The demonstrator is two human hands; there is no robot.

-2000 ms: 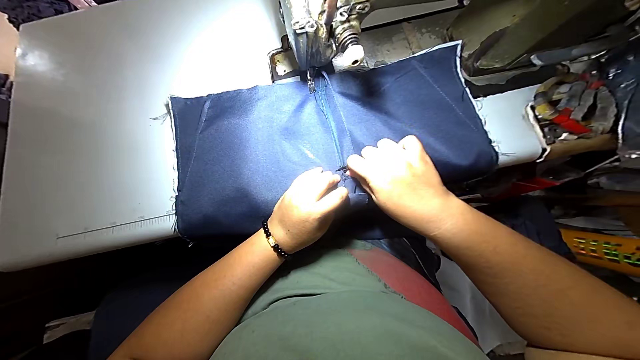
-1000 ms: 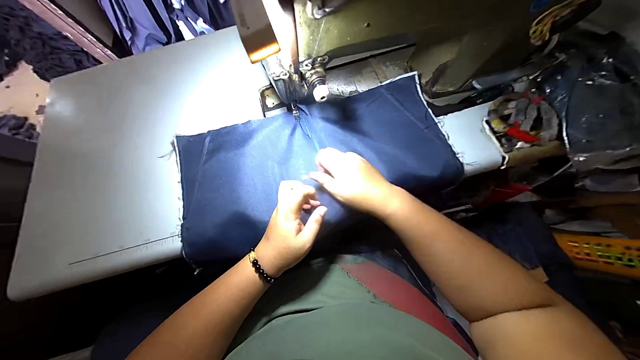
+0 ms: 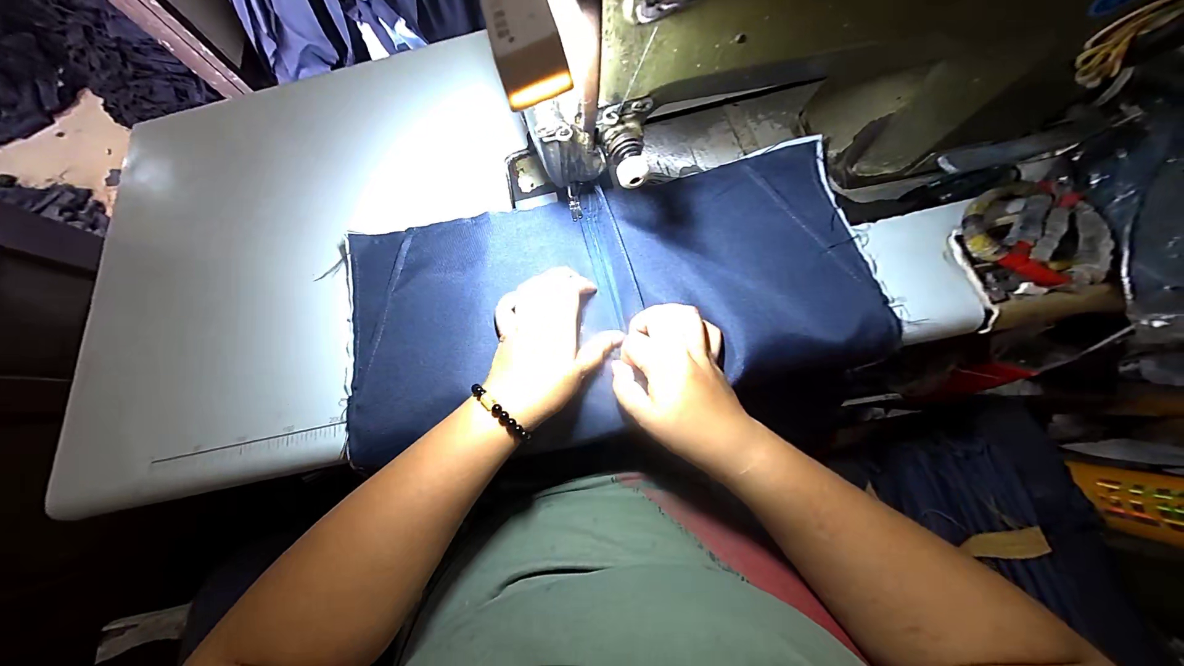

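Note:
Navy blue fabric (image 3: pixel 444 305) with frayed side edges lies across the sewing table, its far edge under the presser foot (image 3: pixel 575 205) of a sewing machine (image 3: pixel 721 74). A seam or fold runs from the foot toward me. My left hand (image 3: pixel 546 342), with a beaded bracelet (image 3: pixel 500 413) at the wrist, rests on the fabric left of this seam, thumb pointing right. Just right of the seam, my right hand (image 3: pixel 675 370) has its fingers curled on the fabric, pinching it near the left thumb. The fabric's near edge drops over the table edge.
The pale table (image 3: pixel 231 277) bears a printed ruler scale near its front edge. A lit lamp (image 3: pixel 529 55) hangs by the needle. At right are a bin of scraps and rings (image 3: pixel 1036 240), dark cloth (image 3: pixel 999 481) and a yellow plastic basket (image 3: pixel 1128 495). Dark garments (image 3: pixel 305 37) lie behind.
Both hands were close together at the seam two seconds ago, then raised with fingers bent; now the left lies flatter on the fabric. The fabric around the seam looks smoother.

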